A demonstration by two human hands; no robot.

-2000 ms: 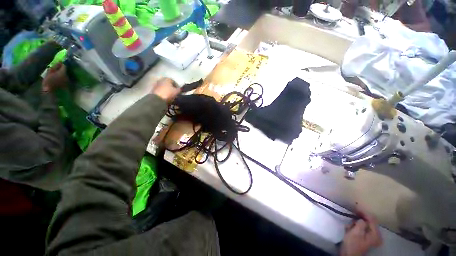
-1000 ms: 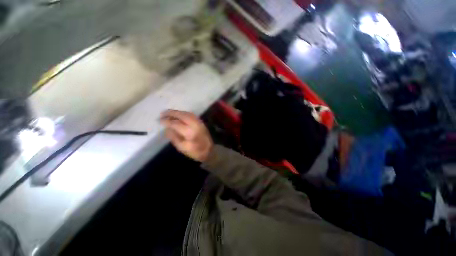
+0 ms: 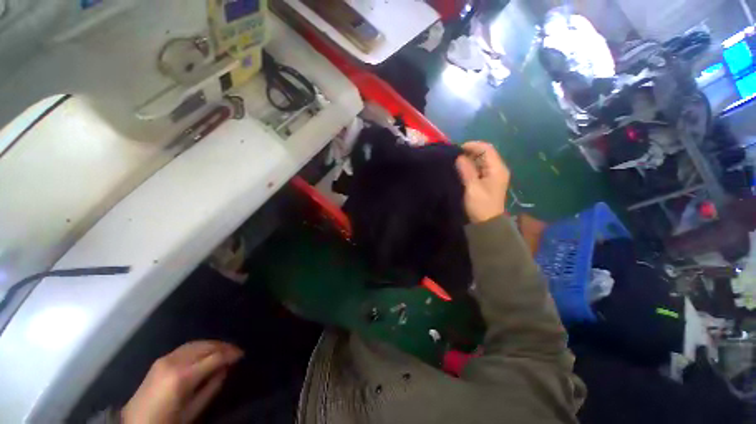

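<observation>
My right hand (image 3: 485, 180) is at the right side of a heap of black cloth (image 3: 406, 203) in the red bin, with its fingers closed on the edge of the cloth. My left hand (image 3: 184, 379) is low at the lower left, in front of the table edge, over a dark area. Its fingers are slightly curled and nothing shows in them. One end of a black cord or strap (image 3: 87, 271) lies on the white table (image 3: 178, 215) at the left; the rest leaves the picture.
The cream-white machine (image 3: 124, 50) stands at the upper left with a small control panel (image 3: 242, 37). Black scissors handles (image 3: 288, 87) lie near the table's corner. The red bin (image 3: 402, 108) adjoins the table. A blue basket (image 3: 572, 252) stands right of my forearm on the green floor (image 3: 518, 124).
The view has turned right, away from the cord heap. My right hand has moved from above the table edge to the black cloth and taken hold of it. My left hand has come into view.
</observation>
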